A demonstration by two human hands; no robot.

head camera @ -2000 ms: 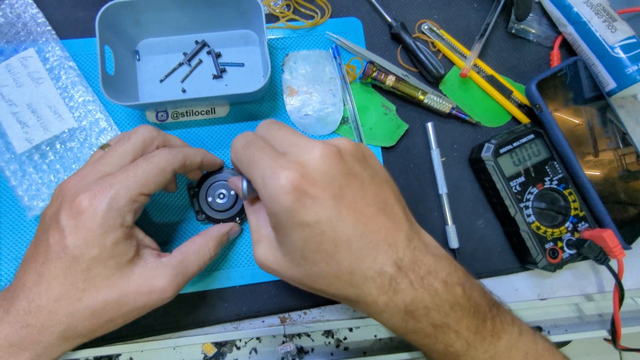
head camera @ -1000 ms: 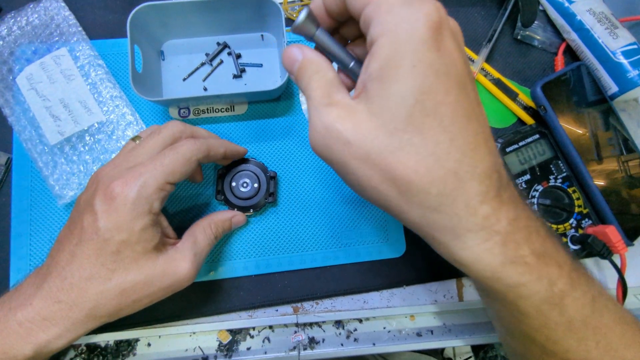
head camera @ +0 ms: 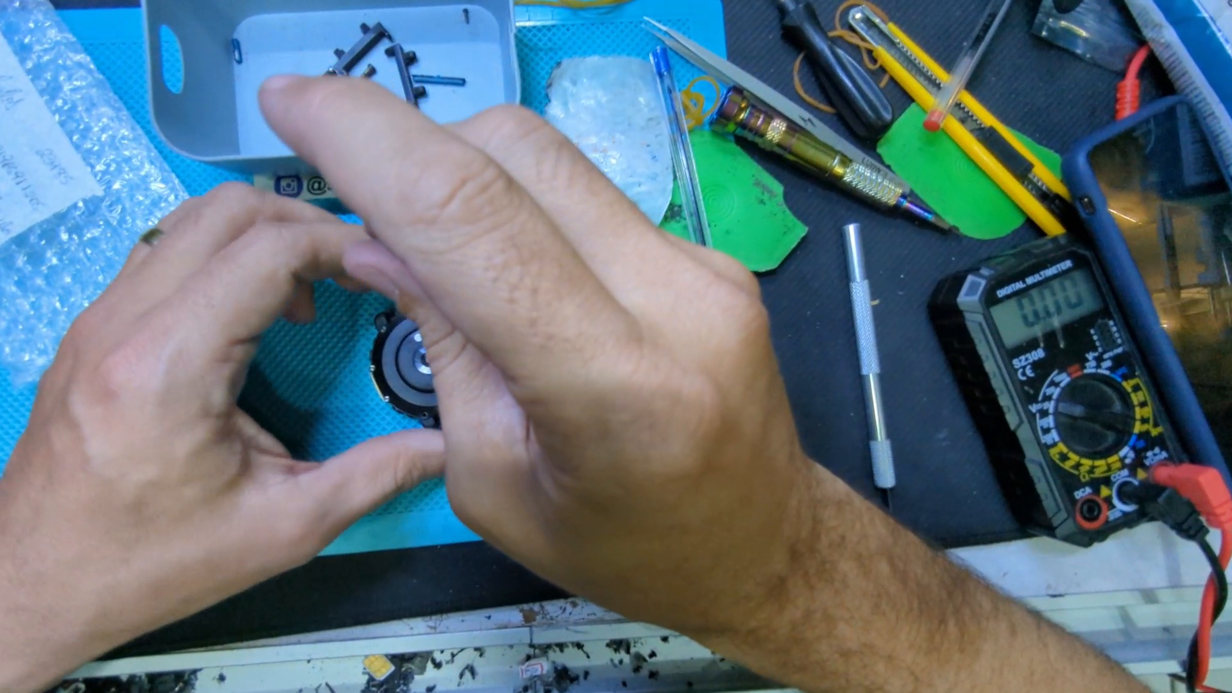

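A round black watch body [head camera: 402, 371], back up, lies on the blue mat, its right part covered by my right hand. My left hand [head camera: 192, 356] curves around it from the left; the thumb rests at its lower edge, while the index fingertip is hidden behind my right hand. Directly over the watch body is my right hand [head camera: 597, 385], its index finger stretched toward the upper left and its thumb bent. No tool shows in it, and its palm side is out of sight. Behind it, a grey plastic bin [head camera: 207, 144] holds several small black pins or link parts [head camera: 361, 48].
Bubble wrap [head camera: 96, 192] lies left. To the right are a clear plastic piece [head camera: 611, 130], tweezers [head camera: 770, 101], a multicoloured precision screwdriver [head camera: 818, 149], a yellow cutter knife [head camera: 972, 135], a knurled metal tool [head camera: 866, 337], a digital multimeter [head camera: 1059, 385] and a phone [head camera: 1169, 260].
My right hand has come down from the upper right to over the watch body. The dark metal screwdriver it held a second ago is no longer visible. My left hand stays around the watch body.
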